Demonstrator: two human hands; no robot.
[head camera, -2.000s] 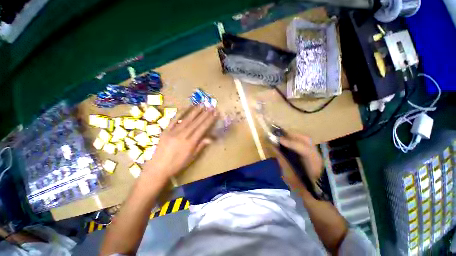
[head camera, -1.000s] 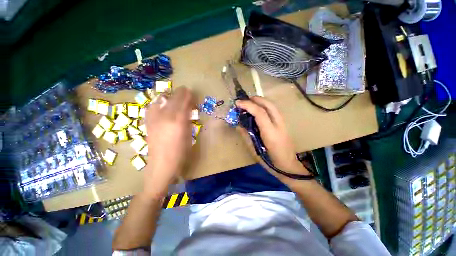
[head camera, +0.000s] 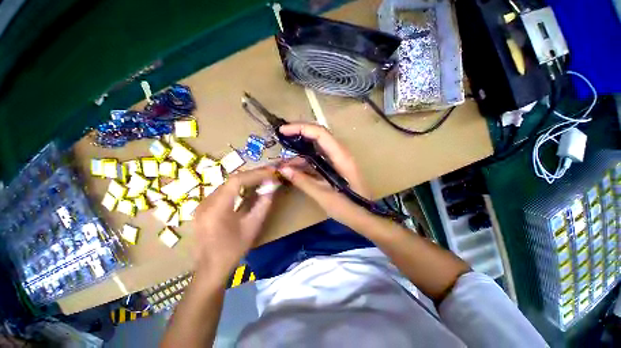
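My right hand (head camera: 325, 162) grips the black soldering iron (head camera: 310, 155), its metal tip pointing up and left above the cardboard. My left hand (head camera: 228, 212) is beside it, fingertips together near my right fingertips. A small yellow-edged battery (head camera: 240, 199) shows between my left fingers, mostly hidden. A blue circuit board (head camera: 255, 147) with leads lies just beyond the hands, below the iron's tip. Another blue board (head camera: 289, 154) is partly hidden by my right hand. Loose batteries (head camera: 182, 182) are scattered left of my hands.
Tangled boards (head camera: 146, 119) lie at back left. A clear assembly tray (head camera: 60, 228) is at left. A fume fan (head camera: 333, 61) and tip-cleaning box (head camera: 421, 61) stand at the back. The power adapter (head camera: 572, 144) and stacked battery tray (head camera: 579, 238) are at right.
My left hand has moved from the batteries to meet my right fingertips, with a battery piece in it. The iron is still in my right hand, its tip further left. The camera view has shifted.
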